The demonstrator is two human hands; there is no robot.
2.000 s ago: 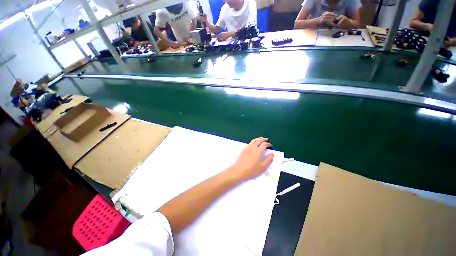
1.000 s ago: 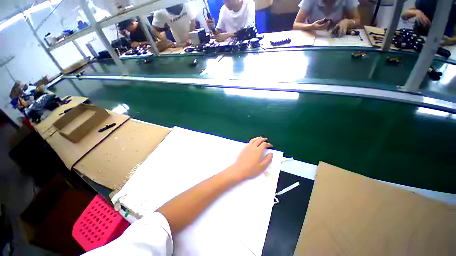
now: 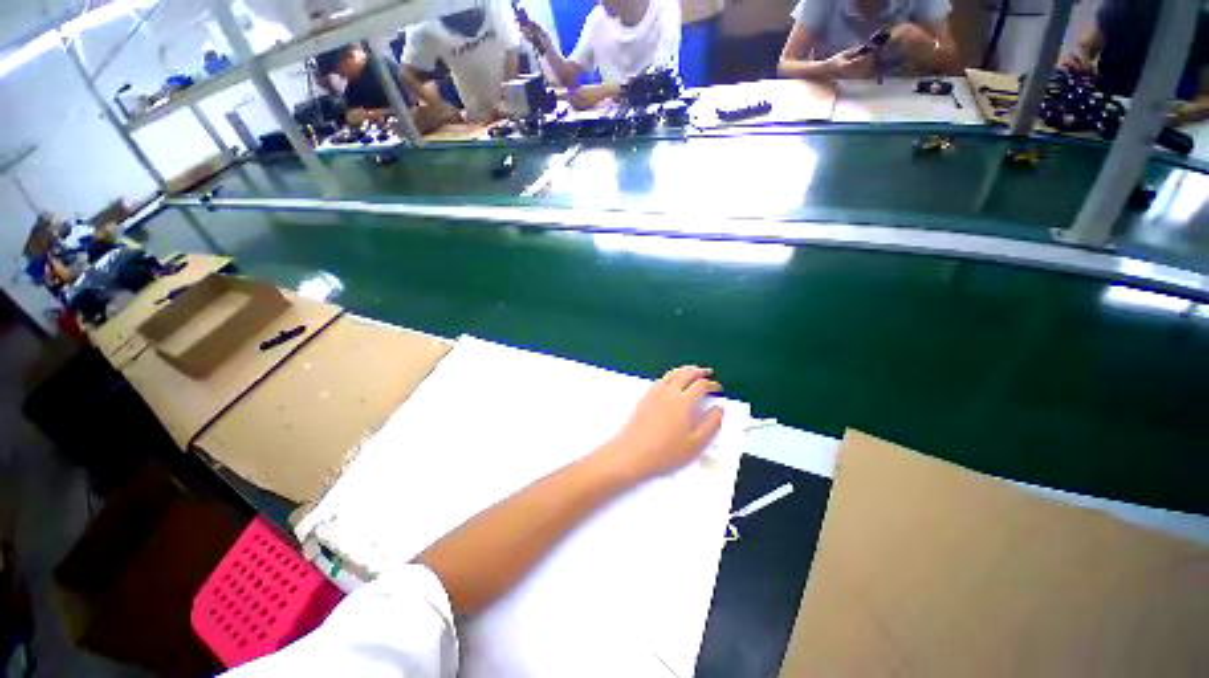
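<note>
My left hand [image 3: 674, 427], bare, comes in from the lower left in a white sleeve. It rests palm down near the far right corner of a white sheet [image 3: 530, 437], fingers loosely spread and slightly bent. Nothing shows in it; what lies under the palm is hidden. The sheet has a frayed left edge. A thin white strip [image 3: 765, 499] lies on the dark gap right of the sheet. A tan cardboard sheet [image 3: 981, 570] lies beyond that gap. My right hand is not in view.
A green conveyor belt [image 3: 849, 318] runs beyond the bench. An open cardboard tray [image 3: 212, 325] and a black part [image 3: 283, 337] lie at left. A pink perforated stool or basket [image 3: 263, 593] is low left. People sit across the belt; metal posts [image 3: 1127, 146] rise there.
My left hand has not visibly moved. Small dark parts on the far belt lane have shifted left. The people across have moved their hands and arms.
</note>
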